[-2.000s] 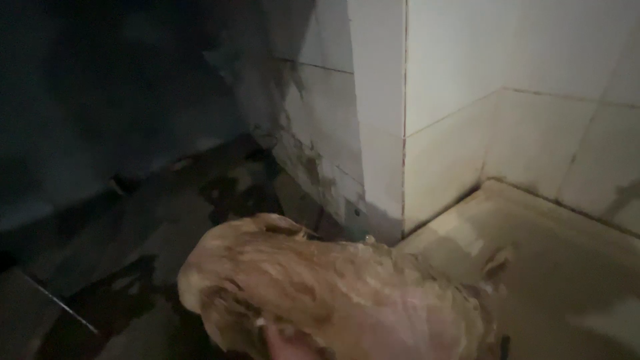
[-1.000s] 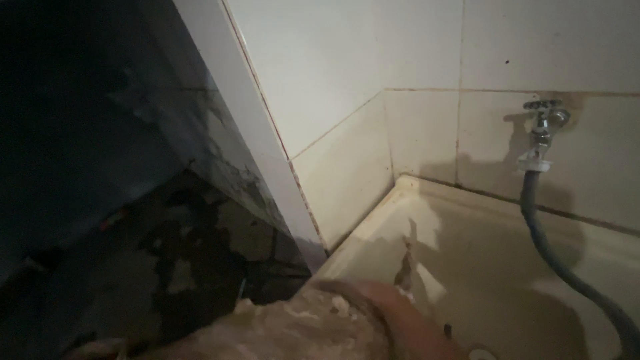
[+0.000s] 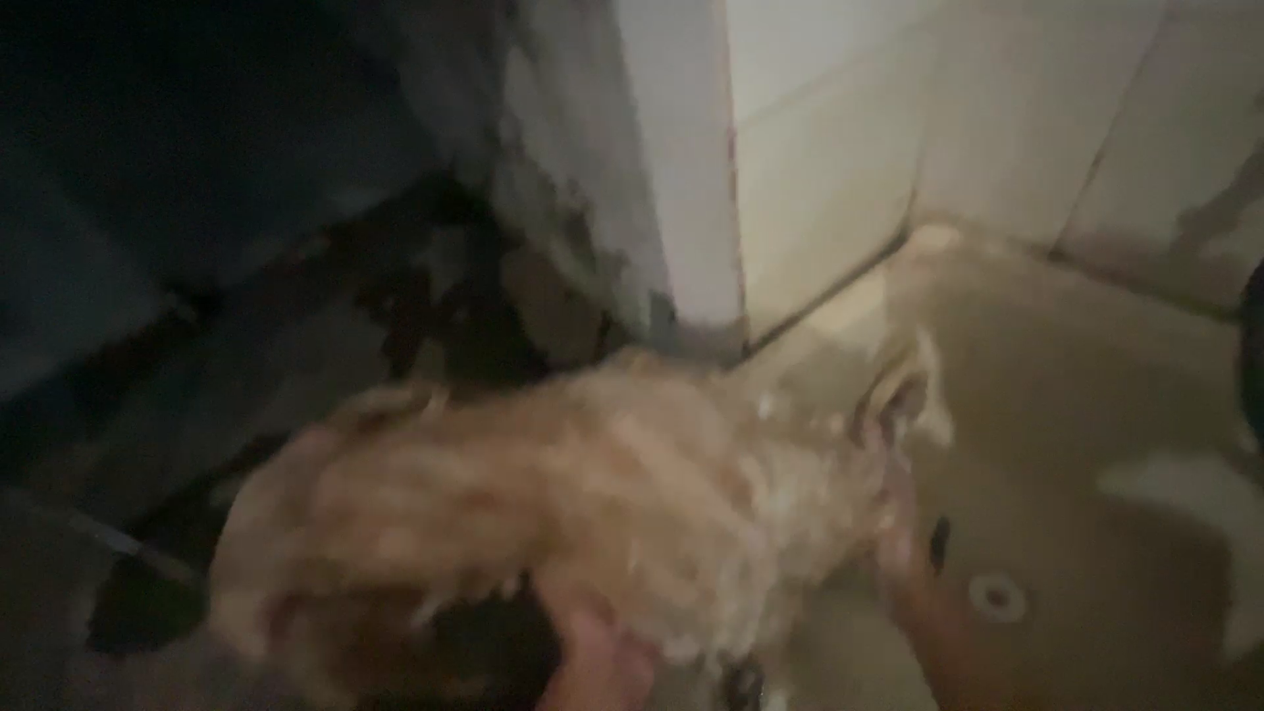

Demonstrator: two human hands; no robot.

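Observation:
A wet, light-brown furry animal (image 3: 632, 474), seemingly a small dog, stretches across the lower middle of the blurred head view. One pointed ear shows at its right end, over a cream shower tray (image 3: 1047, 385). My left hand (image 3: 597, 652) presses into the fur low on its body, with the fingers mostly hidden by the fur. My right hand (image 3: 897, 523) touches the animal's right end just below the ear; its fingers are too blurred to tell how they are bent.
Behind the animal stands a tiled wall corner (image 3: 736, 178). A round drain fitting (image 3: 999, 597) lies in the tray near my right forearm. Dark, wet-looking floor (image 3: 395, 316) spreads at the left. A dark curved thing (image 3: 1254, 355) is cut off at the right edge.
The view has swung right and back again. The tap with its grey hose, seen one second ago, is out of view. More of the animal and both my hands now show.

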